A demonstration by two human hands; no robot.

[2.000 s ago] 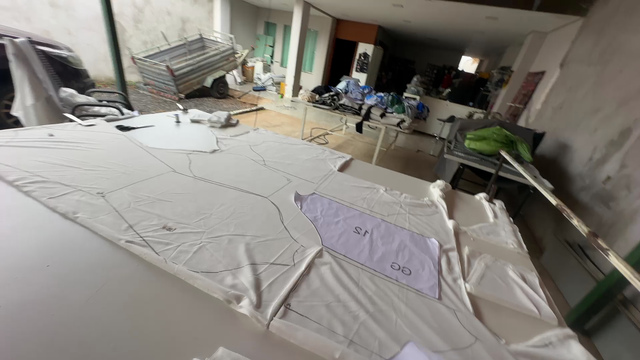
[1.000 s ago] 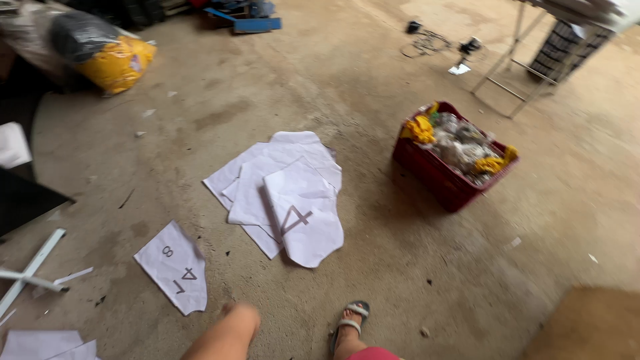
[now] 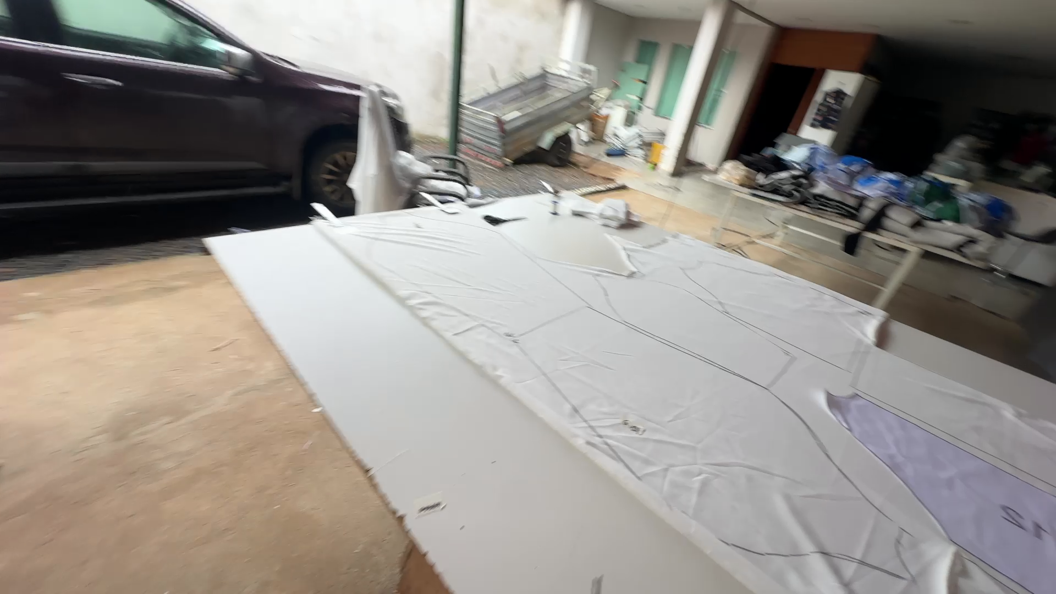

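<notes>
Neither my left hand nor my right hand shows in the head view. White fabric [image 3: 569, 330], marked with dark pattern outlines, is spread over a large white tabletop [image 3: 396, 388]. On the fabric at the right edge lies a lilac-looking pattern piece [image 3: 949, 487] that bears writing. A small dark object [image 3: 499, 220], too blurred to name, rests near the table's far end. Close to it are bunched white cloth [image 3: 610, 212] and a small upright object [image 3: 554, 202]. A small printed label [image 3: 430, 504] is on the bare near strip of the tabletop.
A dark car [image 3: 165, 124] stands beyond the table at the left, with a metal trailer [image 3: 528, 111] behind a green post [image 3: 455, 82]. White cloth [image 3: 375, 157] hangs near the far corner. Another table [image 3: 899, 276] at the right holds piled clothes and bags [image 3: 866, 186].
The view has swung from the floor, with its paper pieces and red crate, up to the fabric-covered table. The forearm seen one second ago is out of view.
</notes>
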